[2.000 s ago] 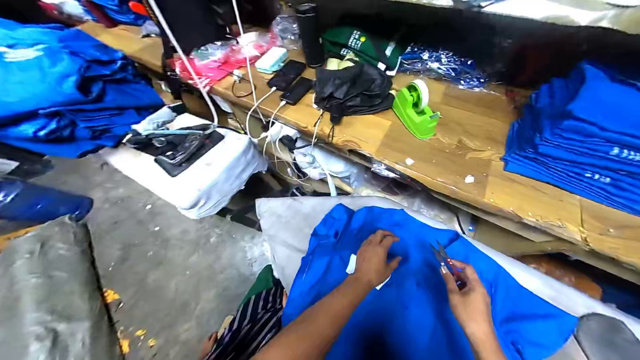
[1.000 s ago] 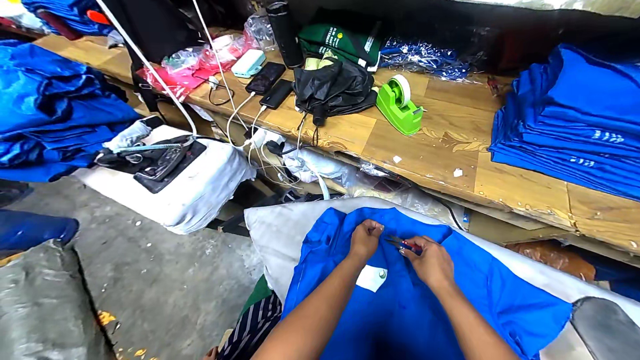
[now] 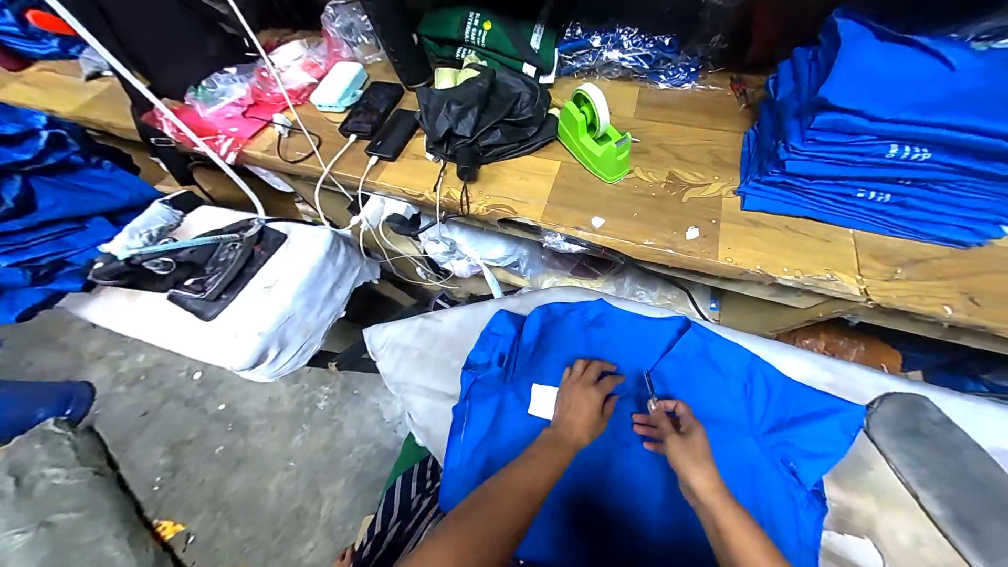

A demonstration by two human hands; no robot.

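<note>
A blue short-sleeved shirt [image 3: 709,441] lies spread over a pale cloth-covered board [image 3: 409,354]. My left hand [image 3: 587,402] rests flat on the shirt's upper middle, fingers somewhat apart, beside a small white patch [image 3: 542,402]. Just to the right, my right hand [image 3: 673,433] holds small metal thread snips [image 3: 650,386], their tips pointing up and away over the shirt. Whether the blades touch the fabric cannot be told.
Along the wooden table [image 3: 669,197] are a green tape dispenser [image 3: 594,138], a folded black umbrella [image 3: 484,114], two phones [image 3: 394,134] with white cables and a stack of blue garments [image 3: 866,150]. An iron [image 3: 213,256] stands on a white padded surface [image 3: 299,291] at left.
One second ago my hands were close together higher on the shirt; now they are apart, the left flat on the fabric. The white patch now lies left of my left hand.
</note>
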